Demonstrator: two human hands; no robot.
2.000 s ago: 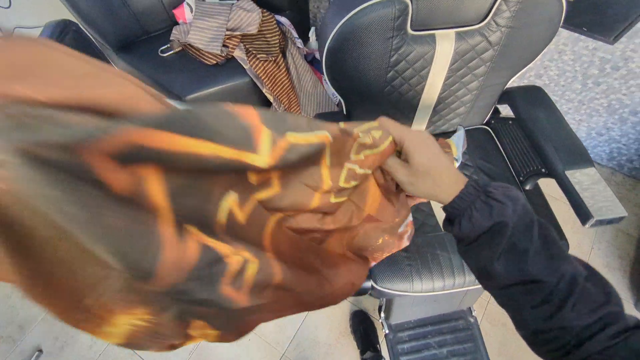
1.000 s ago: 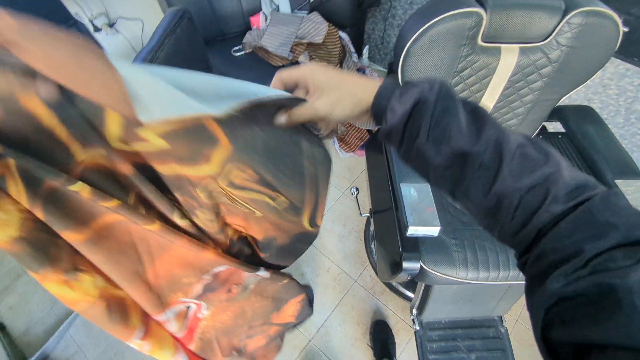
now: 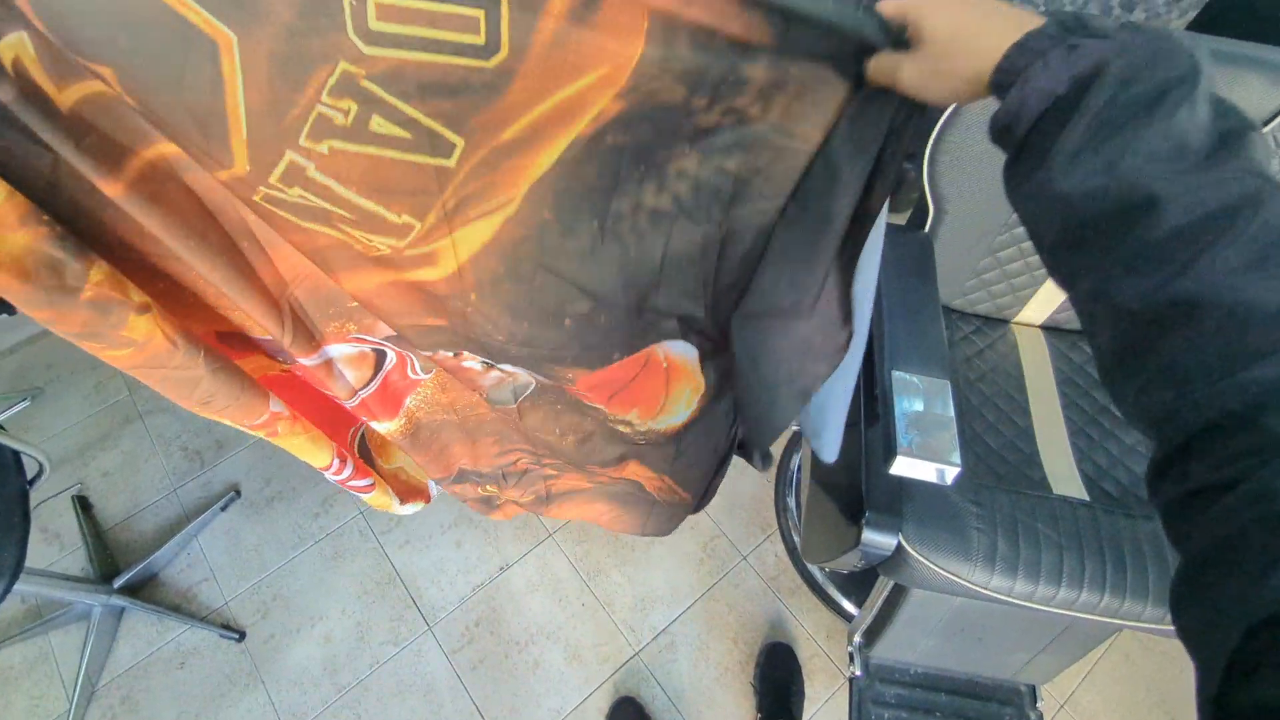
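My right hand (image 3: 945, 50), in a dark sleeve, grips the upper right edge of a large printed cloth (image 3: 560, 250) at the top right. The cloth is orange and dark grey, with yellow-outlined lettering and a basketball picture, and hangs spread above the tiled floor. Its right edge folds over beside the armrest (image 3: 910, 340) of a black padded barber chair (image 3: 1060, 400), showing a pale underside. My left hand is out of view.
The barber chair, with pale piping and a metal-ended armrest, stands at the right; its footrest (image 3: 945, 695) is at the bottom. A star-shaped metal chair base (image 3: 105, 595) stands on the tiles at the left. Two dark shoes (image 3: 778, 680) show at the bottom edge.
The cloth, bunched two seconds ago, is now spread wider. My right hand keeps hold of its edge. The view has shifted, and the striped cloths on the other seat are out of sight.
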